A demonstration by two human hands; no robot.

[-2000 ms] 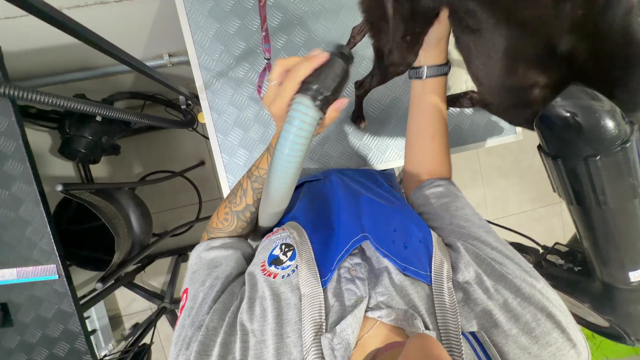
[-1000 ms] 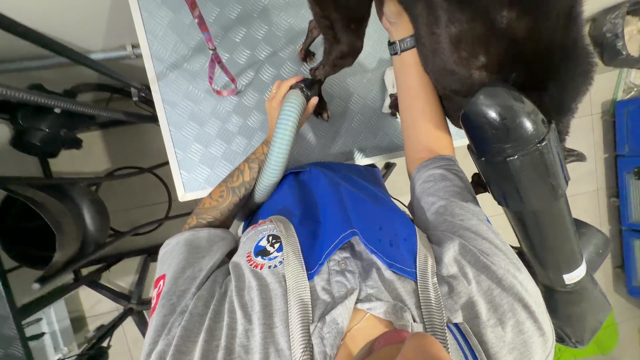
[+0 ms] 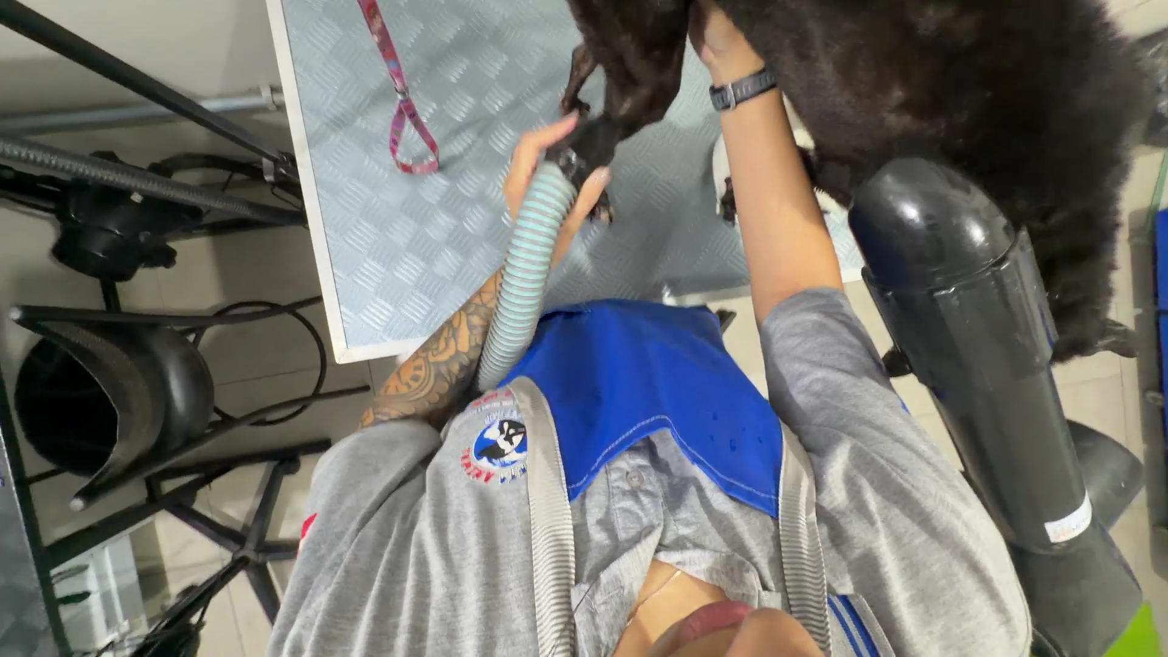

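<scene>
My left hand (image 3: 538,160), on a tattooed forearm, holds the black end of a ribbed pale-blue hose (image 3: 527,265). The hose end is at a lower leg of a black-furred animal, likely a dog (image 3: 940,82), and the paw (image 3: 598,205) shows just beyond my fingertips. My right hand (image 3: 723,41), with a dark watch (image 3: 742,89) on its wrist, reaches in against the animal's upper leg or underside; its fingers are mostly hidden by fur. The animal is over a grey textured table (image 3: 392,265).
A pink patterned loop strap (image 3: 413,137) hangs over the table. A large black cylindrical housing (image 3: 981,356) stands at right, close to my right arm. Black metal frames, cables and a curved black shell (image 3: 119,392) are at left. I wear a blue apron (image 3: 657,383).
My left hand has brought the hose end from beside the animal to its lower leg and paw. My right hand stays against the animal. The view has shifted.
</scene>
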